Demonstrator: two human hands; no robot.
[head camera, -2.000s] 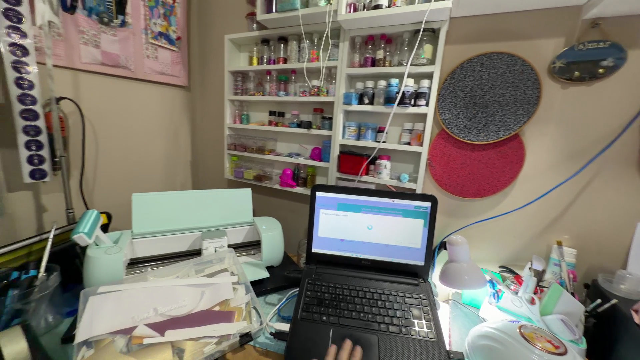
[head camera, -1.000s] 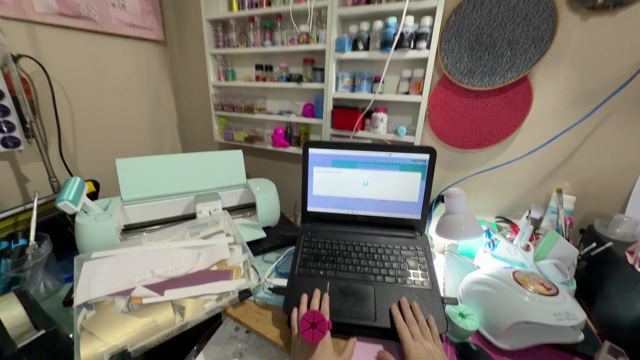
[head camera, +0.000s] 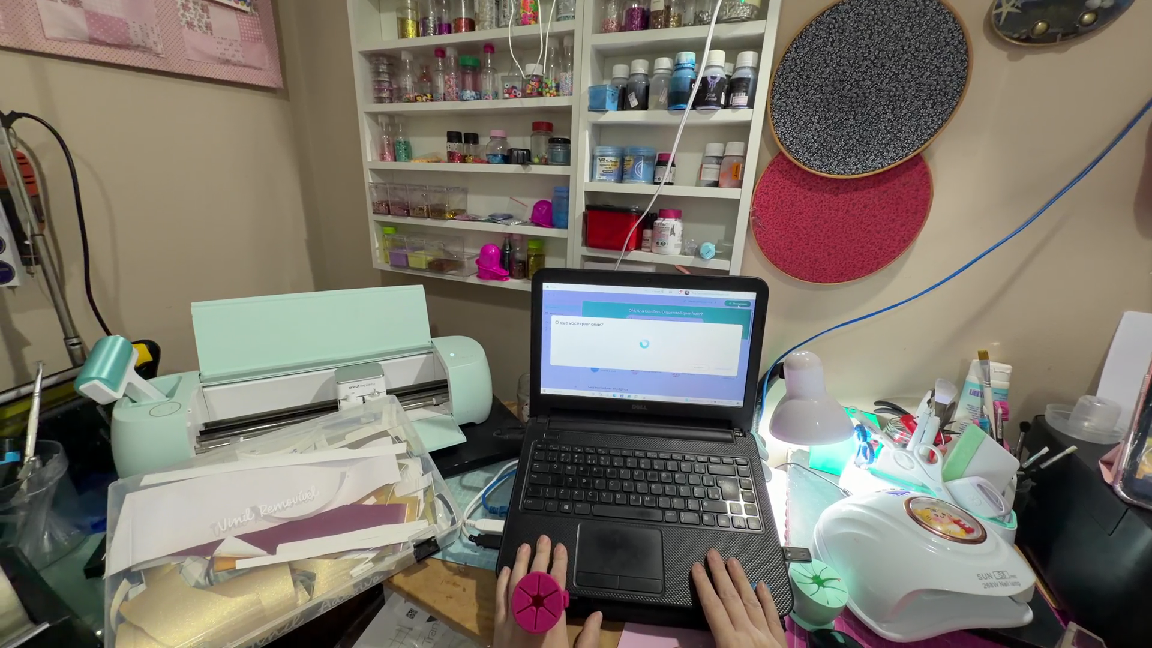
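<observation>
A black Dell laptop (head camera: 630, 504) stands unfolded on the desk, its screen showing a white box with a loading circle. My left hand (head camera: 533, 598) rests on the palm rest left of the touchpad, fingers apart, with a round magenta slotted piece (head camera: 540, 602) on the back of its fingers; how it is fastened cannot be seen. Right of the touchpad, my right hand (head camera: 738, 605) lies flat with spread fingers and holds nothing. A small USB plug (head camera: 796, 554) sticks out of the laptop's right side.
To the left are a mint cutting machine (head camera: 315, 378) and a clear plastic box (head camera: 432, 486) of paper and vinyl scraps. A small lamp (head camera: 805, 400), a white nail lamp (head camera: 927, 567) and a mint slotted holder (head camera: 817, 589) stand right. White shelves (head camera: 472, 106) with jars hang behind.
Two seconds ago only one hand's fingertips showed at the touchpad; now both hands rest on either side of it. The view has tilted downward. The loading circle still shows.
</observation>
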